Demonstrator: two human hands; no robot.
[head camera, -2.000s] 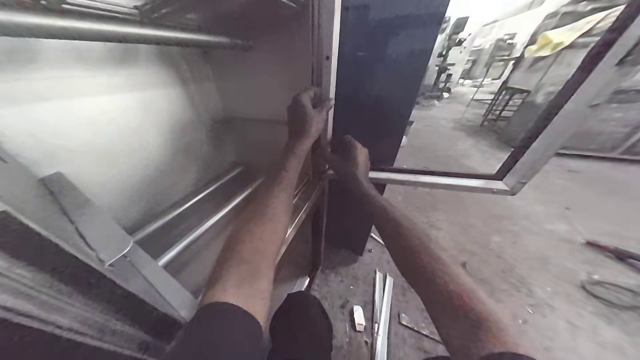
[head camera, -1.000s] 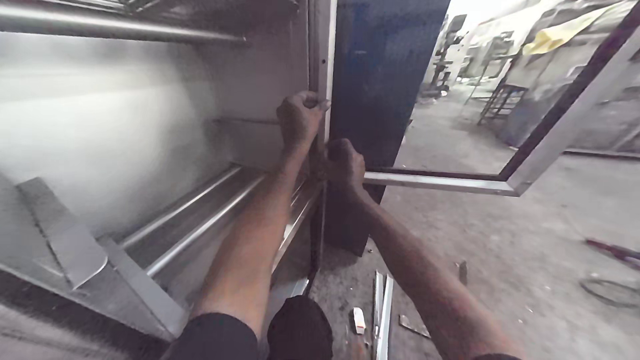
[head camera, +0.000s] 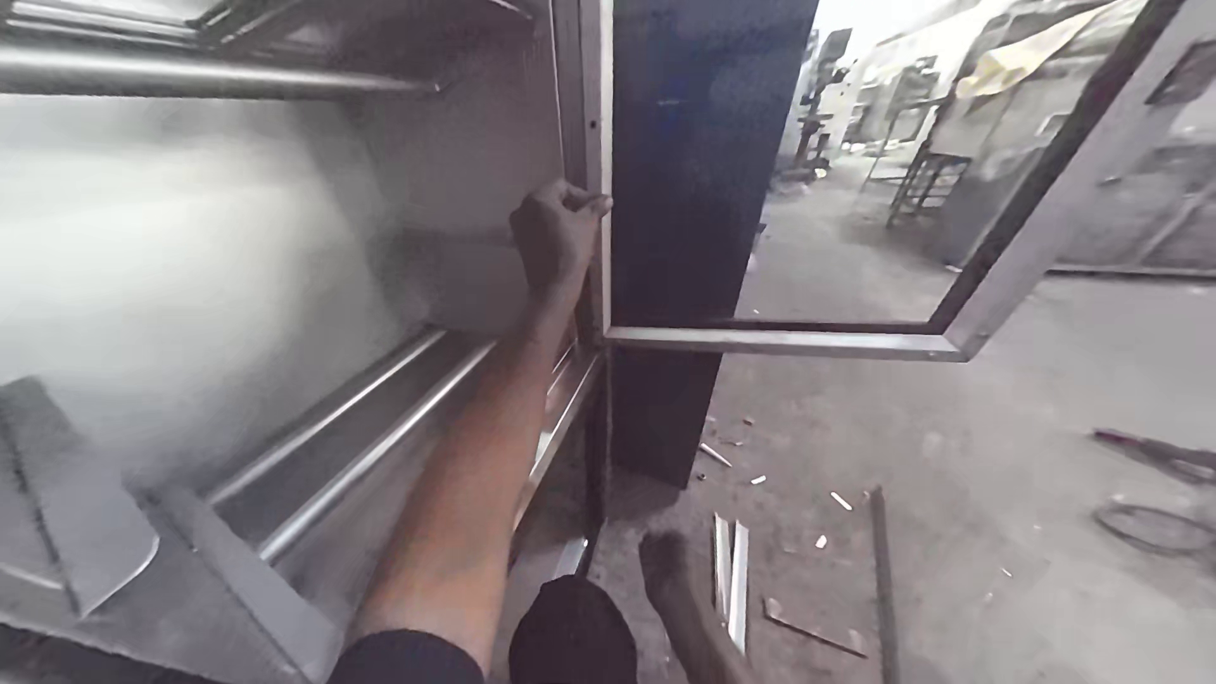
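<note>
My left hand (head camera: 560, 228) is at the hinge-side edge of a metal door frame (head camera: 779, 342), its thumb and finger pinched together against the upright strip. Whether it grips anything small there cannot be seen. The frame stands swung out to the right of a stainless steel cabinet (head camera: 408, 161), and its lower bar meets the upright below my left hand. Low in the view, away from the door, my right hand (head camera: 665, 560) hangs over the floor beside my dark-clad knee. Its fingers are blurred, so its grip is unclear.
Two metal rails (head camera: 380, 437) run inside the cabinet, with bent sheet-metal pieces (head camera: 85, 513) at its left. A dark blue panel (head camera: 698, 171) stands behind the door. Pale strips (head camera: 730, 579), a long dark bar (head camera: 883, 579), scraps and a cable loop (head camera: 1154, 522) lie on the floor.
My right hand has left the door's hinge-side edge and moved down over the floor. My left hand remains at the upright strip.
</note>
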